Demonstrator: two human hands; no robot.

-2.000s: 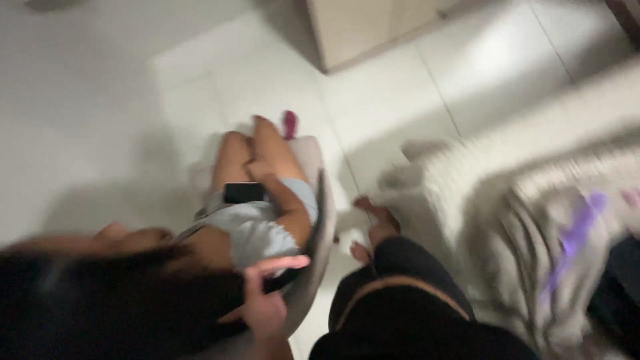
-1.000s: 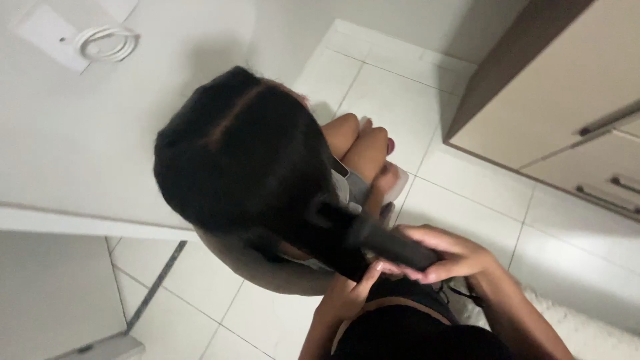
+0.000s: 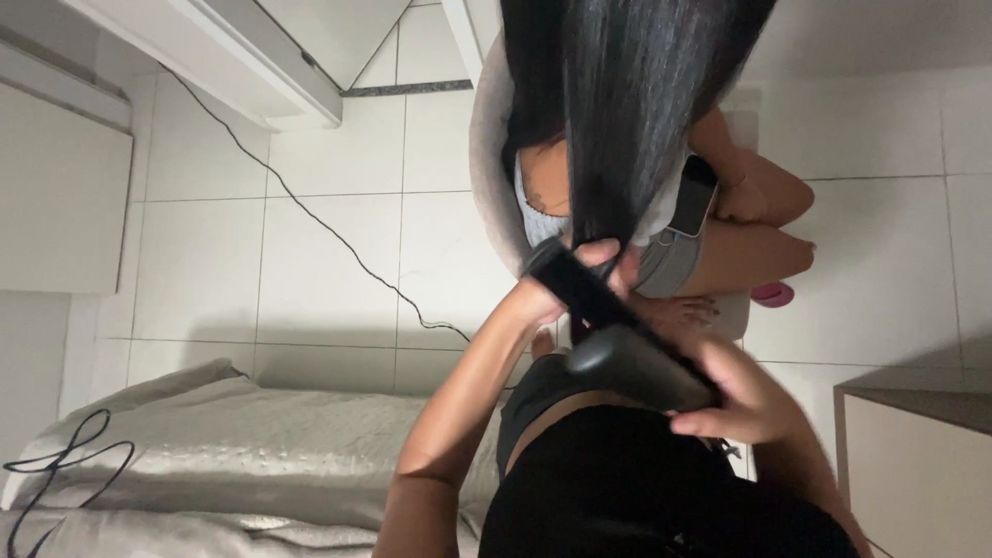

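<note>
Long, straight dark hair (image 3: 635,101) of a seated person hangs down at the top centre. My left hand (image 3: 601,260) is closed around its gathered lower part. My right hand (image 3: 736,387) grips a black hair-styling tool (image 3: 643,364), blurred, whose exact kind I cannot tell. The tool slants up and left, its far end crossing in front of my left wrist. A phone (image 3: 695,194) rests at the seated person's lap, near that person's arm. Part of my left hand's fingers is hidden behind the hair and the tool.
A rounded chair back (image 3: 490,170) curves beside the seated person. A thin black cord (image 3: 333,232) runs over the tiled floor. A bed with a light cover (image 3: 310,442) and a looped black cable (image 3: 58,465) is at lower left. A cabinet (image 3: 918,465) stands at lower right.
The view has swung round strongly. One second ago both hands were together at the hair's end with the dark tool; now my left hand holds the gathered hair and my right hand holds the tool.
</note>
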